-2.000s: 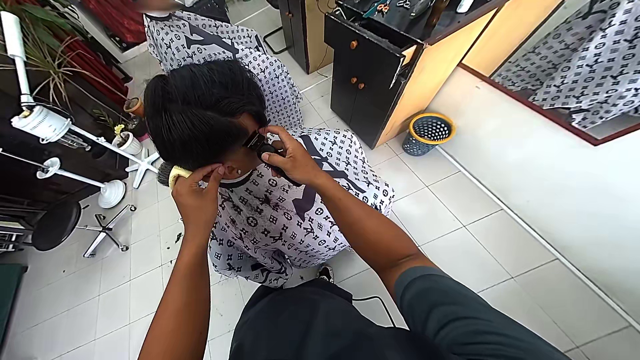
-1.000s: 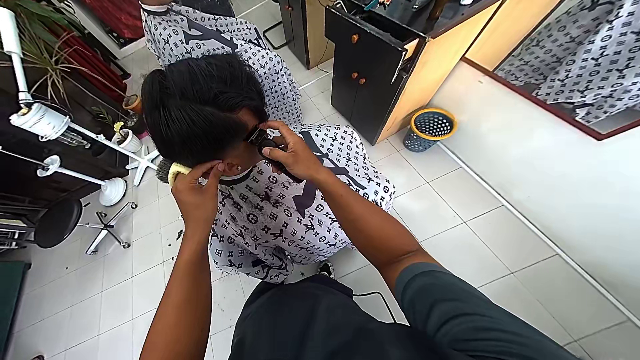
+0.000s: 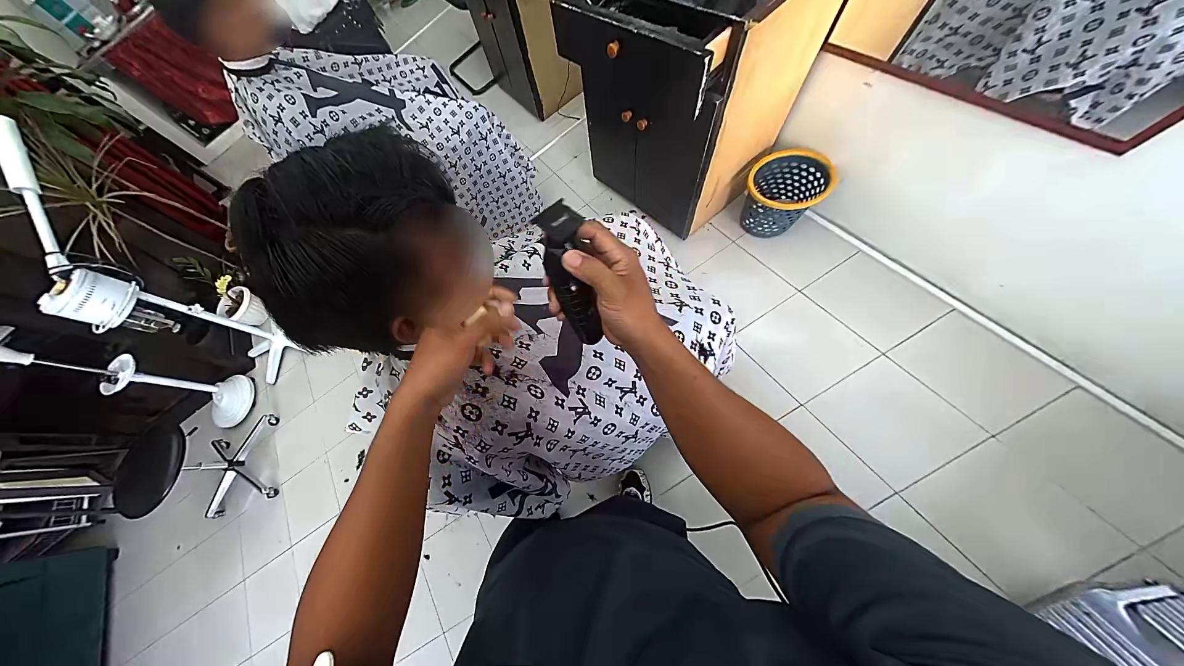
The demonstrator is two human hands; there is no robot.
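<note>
A black hair clipper (image 3: 572, 277) is held in my right hand (image 3: 610, 282), its blade end up and apart from the seated person's head. That person's dark hair (image 3: 338, 231) is parted and combed, and a white patterned barber cape (image 3: 592, 407) covers the body. In front of the person's jaw and ear, my left hand (image 3: 472, 338) is blurred, with a pale, thin part of some object showing between its fingers; most of that object is hidden.
A second caped person (image 3: 388, 120) sits beyond. Black cabinets (image 3: 629, 102) and a blue basket with a yellow rim (image 3: 786, 191) stand at the right wall. At left are a white salon steamer (image 3: 92, 298), a black stool (image 3: 148, 472) and plants (image 3: 83, 157). A cord lies near my legs.
My right hand has drawn the clipper off the side of the person's face to the right. My left hand has moved from behind the ear to the front of the jaw.
</note>
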